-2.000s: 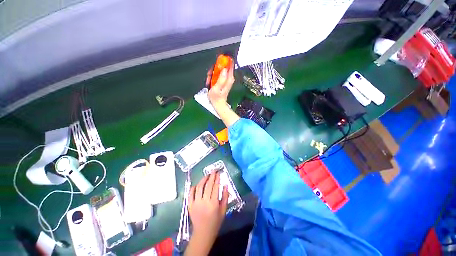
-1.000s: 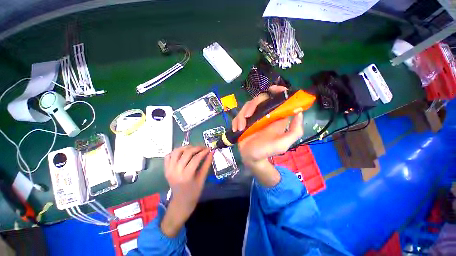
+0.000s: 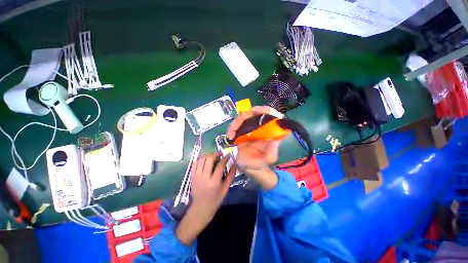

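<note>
My right hand (image 3: 259,146) is closed around a black-and-orange handled tool (image 3: 264,131), its tip pointing down-left over an open housing (image 3: 222,143). The housing lies at the bench's near edge and is largely hidden by both hands. My left hand (image 3: 211,177) is at its left side, fingertips on or close to it; what the fingers hold cannot be told. White leads (image 3: 189,172) lie just left of my left hand. Another open housing (image 3: 211,117) with a green board lies just beyond.
At left are white closed units (image 3: 66,177), an open housing (image 3: 101,169), a yellow tape roll (image 3: 137,120) and a pale-green corded device (image 3: 61,105). A desk fan (image 3: 282,91), cable bundle (image 3: 304,49) and black box (image 3: 350,105) lie right. Red trays (image 3: 134,226) sit below the edge.
The orange tool has moved left and its handle is now drawn in closer over the housing. My left hand has shifted right and down beside it. The view has shifted slightly.
</note>
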